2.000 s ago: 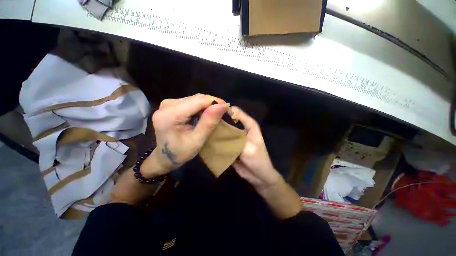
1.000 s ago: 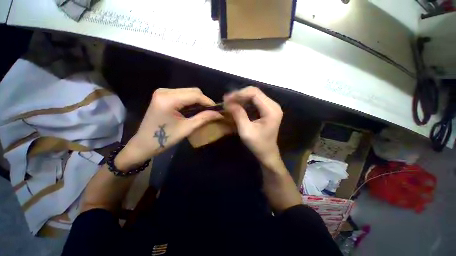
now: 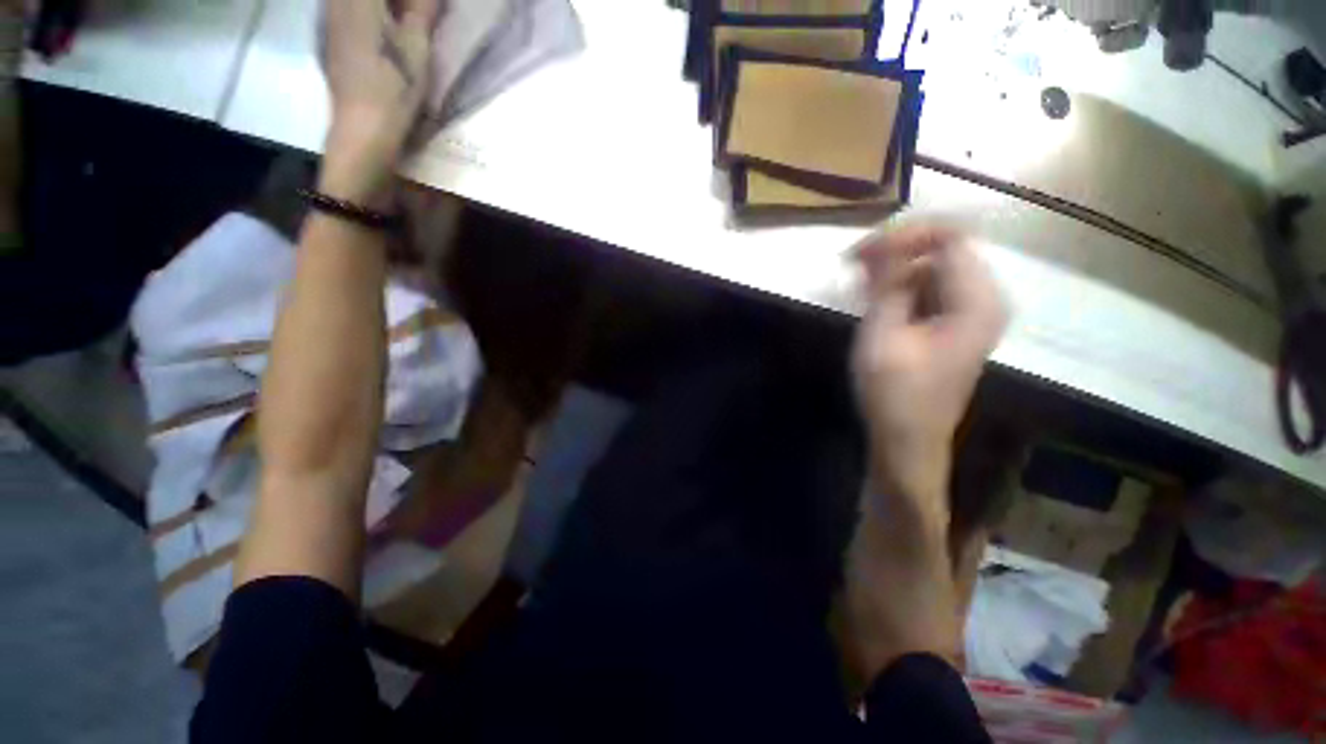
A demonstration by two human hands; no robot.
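Several flat tan pocket pieces with dark navy borders [image 3: 814,119] lie overlapping in a stack on the white table at the top centre. Pale grey-white unturned pieces [image 3: 502,51] lie on the table at the upper left. My left hand [image 3: 381,66] is at the left edge of these pale pieces, partly cut off by the top of the picture; whether its fingers grip one is unclear. My right hand [image 3: 931,313] is blurred at the table's front edge, just below the stack, fingers curled; whether it holds something cannot be seen.
White fabric with tan strips [image 3: 204,422] hangs at the lower left. Dark-handled scissors [image 3: 1299,364] lie at the table's right edge. Sewing machine parts [image 3: 1149,22] show at the top right. Below are a box with white scraps [image 3: 1033,611] and a red bag [image 3: 1258,661].
My hands have moved apart from above the lap, the left up to the pale pieces, the right to the table edge. The tan piece has left my hands; the stack shows an angled piece on top.
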